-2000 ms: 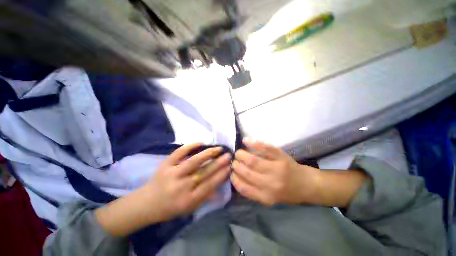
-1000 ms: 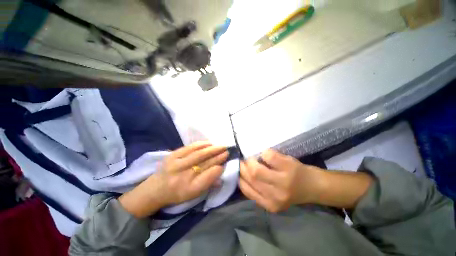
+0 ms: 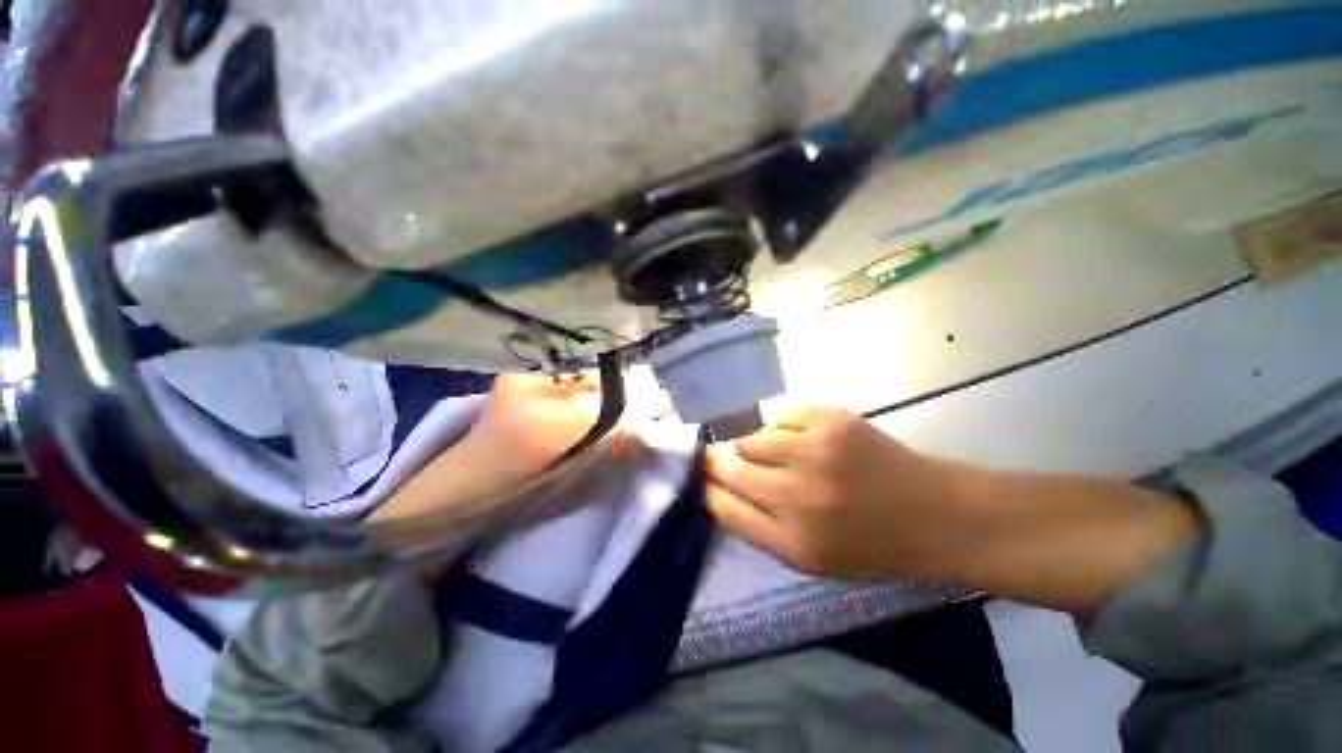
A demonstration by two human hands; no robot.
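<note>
The sewing machine head (image 3: 515, 118), white with a blue stripe, looms close to the camera. Below it, the navy and white garment (image 3: 626, 611) hangs from the bed over the front edge. My right hand (image 3: 824, 493) pinches the navy edge of the garment just below the tension dial (image 3: 714, 368). My left hand (image 3: 545, 434) lies on the white cloth left of it, partly hidden by the chrome loop (image 3: 89, 397) and the machine head; its fingertips are not clear. The needle and presser foot are hidden.
Yellow-and-green snips (image 3: 913, 265) lie on the machine bed behind my right hand. A tan patch (image 3: 1295, 238) is at the bed's right. A grey measuring strip (image 3: 810, 624) runs along the front edge. Red cloth (image 3: 74, 677) is at the lower left.
The view has moved in close to the machine head, and the chrome loop and dial now fill the front. Both hands have moved up to below the head with the cloth, which now hangs lower in front.
</note>
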